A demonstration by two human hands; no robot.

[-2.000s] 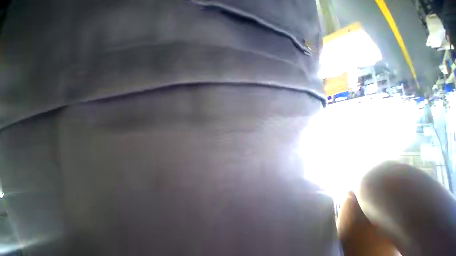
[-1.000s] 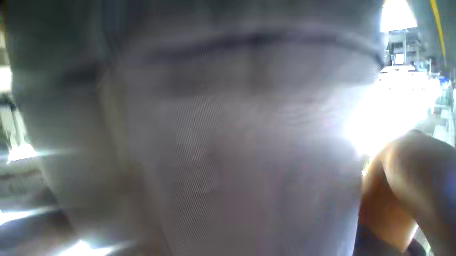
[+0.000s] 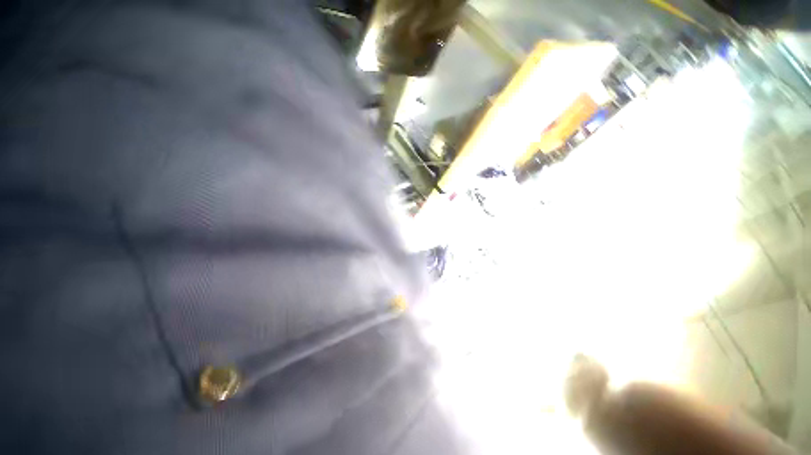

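A grey-blue work shirt [image 3: 267, 204] fills the left half of the view, close to the lens and blurred. It has a brass-coloured button [image 3: 219, 383] at the end of a slanting seam, and a smaller brass-coloured spot farther up that seam. What looks like my right hand [image 3: 662, 418] shows as blurred, cut-off fingers at the lower right edge. The frame does not show whether it holds anything, and its side is not certain. No second hand is in view.
Strong glare covers the middle right. Behind it are a bright slanting panel with an orange-yellow edge [image 3: 498, 111], a brown blurred object [image 3: 416, 35] at the top, a yellow line [image 3: 673, 10] and pale floor or wall panels [image 3: 756, 355] at the right.
The view has tilted and shifted, so the shirt now fills only the left and its brass button shows. The blurred fingers are lower and smaller. More of the bright background shows.
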